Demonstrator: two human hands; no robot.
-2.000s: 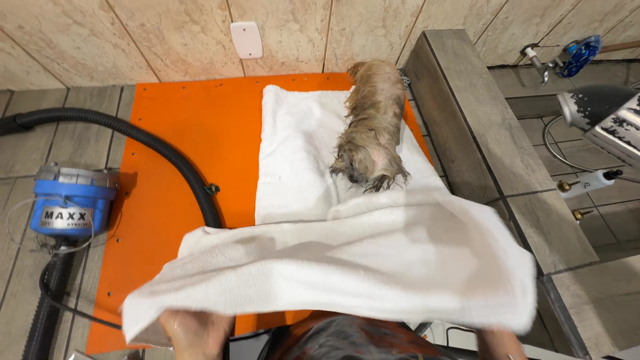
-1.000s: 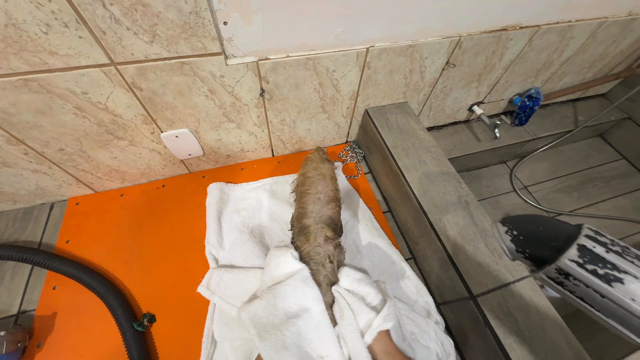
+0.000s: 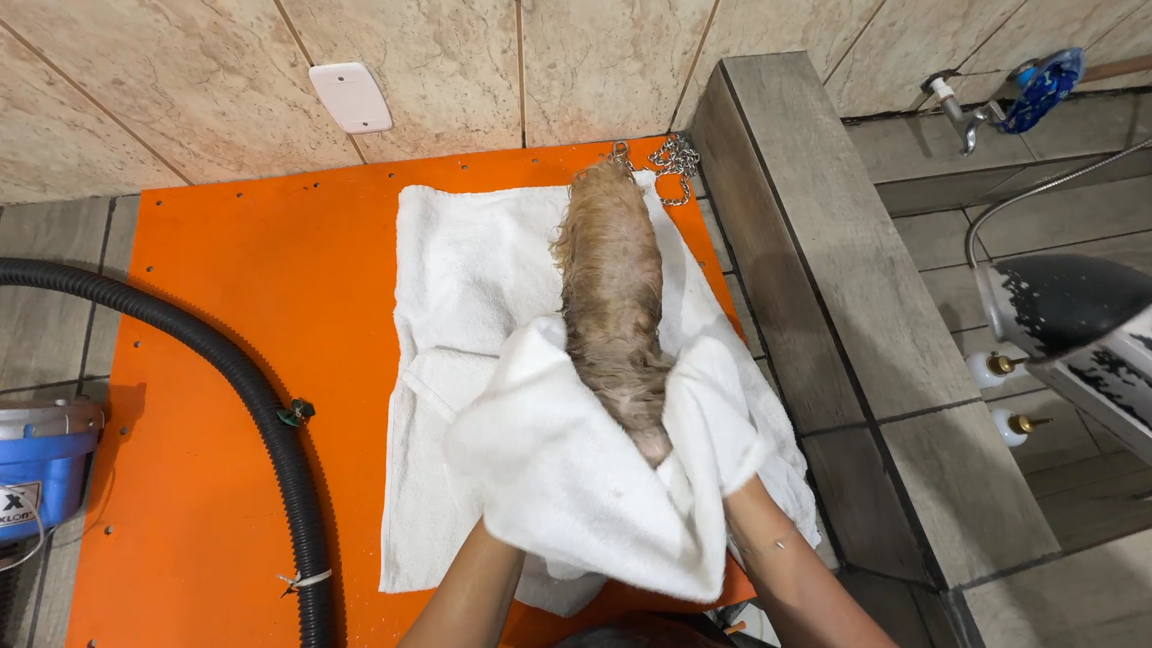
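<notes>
A wet, light-brown small dog (image 3: 614, 270) stands on a white towel (image 3: 468, 261) spread over an orange mat, its rear toward me or away; which end is which I cannot tell for certain. My left hand (image 3: 517, 531) is under a second white towel (image 3: 585, 477) at the dog's left side, fingers hidden. On the other side my right hand (image 3: 733, 481) is likewise covered by that towel, which wraps around the dog's near end. Both hands press cloth close to the dog.
A black corrugated hose (image 3: 261, 387) curves over the orange mat (image 3: 225, 270). At far left is a blue dryer unit (image 3: 40, 477). A metal chain (image 3: 675, 162) lies by the wall. A tiled ledge (image 3: 864, 270) runs along the right, beside a silver-and-black dryer nozzle (image 3: 1080, 306) and a tap (image 3: 963, 117).
Two seconds ago the second towel was spread out between my hands, short of the dog; now it is bunched around the dog's near end. The dog's body has turned, and the view has shifted.
</notes>
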